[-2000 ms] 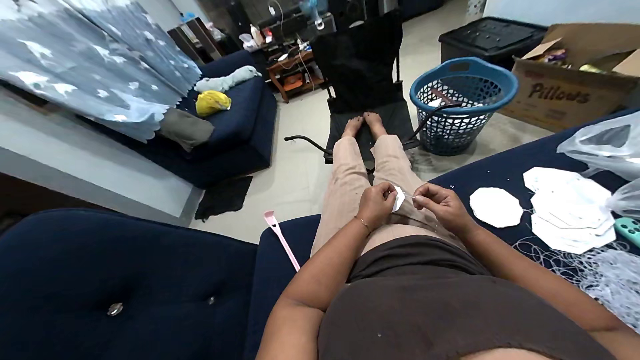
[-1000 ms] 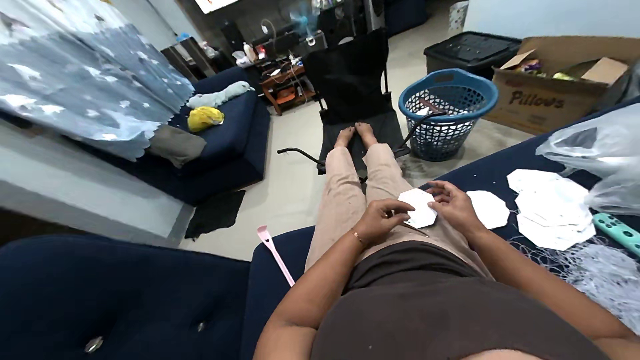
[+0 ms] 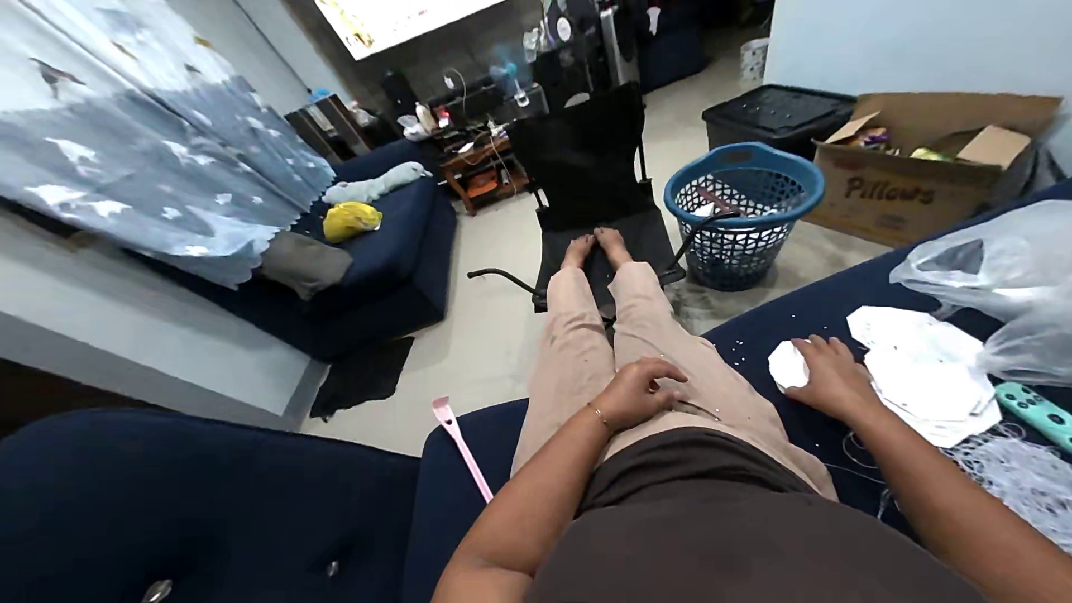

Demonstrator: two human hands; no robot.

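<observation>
My left hand (image 3: 643,392) rests over my lap with curled fingers; a thin dark tool (image 3: 697,409), its kind unclear, sticks out beside it, and whether the hand grips it cannot be told. My right hand (image 3: 829,377) reaches to the navy sofa seat and touches a white octagonal piece (image 3: 787,366), its fingers spread over the right edge. Just right of that hand lies a pile of white cut pieces (image 3: 925,377). White stringy material (image 3: 1017,477) lies below the pile, with a loose thread running toward my lap.
A clear plastic bag (image 3: 1005,276) and a teal controller-like object (image 3: 1034,414) lie at the right. A pink long-handled stick (image 3: 462,448) lies on the left. Beyond stand a black folding chair (image 3: 586,167) under my feet, a blue laundry basket (image 3: 741,209) and a cardboard box (image 3: 904,197).
My right hand has moved from my lap to the sofa seat at the right. The white octagonal piece held between both hands over my lap a second ago is no longer there.
</observation>
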